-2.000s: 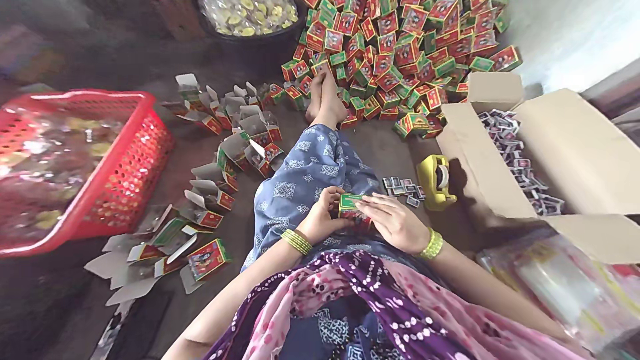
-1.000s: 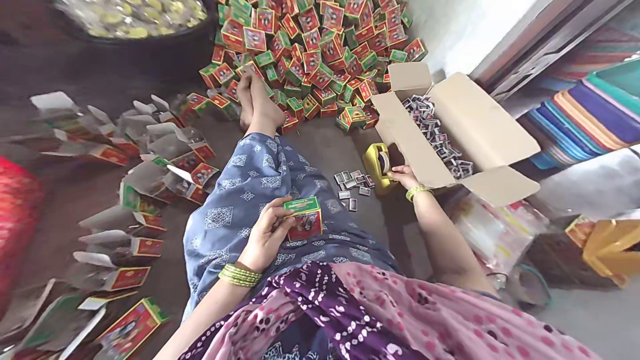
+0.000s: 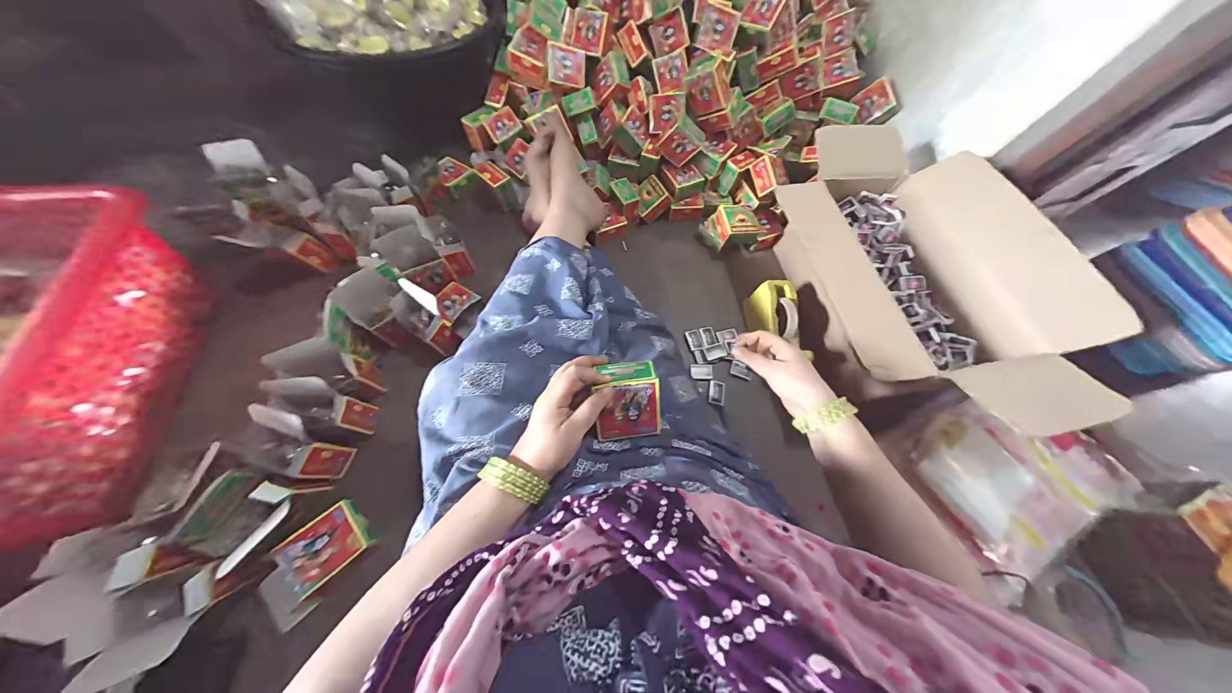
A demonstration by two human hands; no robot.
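Observation:
My left hand [image 3: 568, 409] holds a small red and green carton [image 3: 628, 406] by its upper left side, over my lap. The carton's green top looks closed. To the right, my right hand [image 3: 775, 361] is at a small group of little matchbox-like boxes [image 3: 709, 345] on the floor, fingertips together at the group's right edge. Whether a little box is between those fingertips, I cannot tell. Just above that hand stands a yellow tape dispenser [image 3: 767, 306] with a roll of tape.
Open cartons [image 3: 322, 460] stand on the left beside a red plastic basket [image 3: 72, 207]. Closed cartons [image 3: 669, 111] lie heaped beyond my feet, near a dark tub [image 3: 385, 72] of wrapped items. At right are an open cardboard box [image 3: 852, 279] of little boxes and plastic packets [image 3: 1020, 481].
My right hand was on the carton, then at the tape dispenser, and is now at the little boxes. My left hand has kept the carton throughout. The view has shifted.

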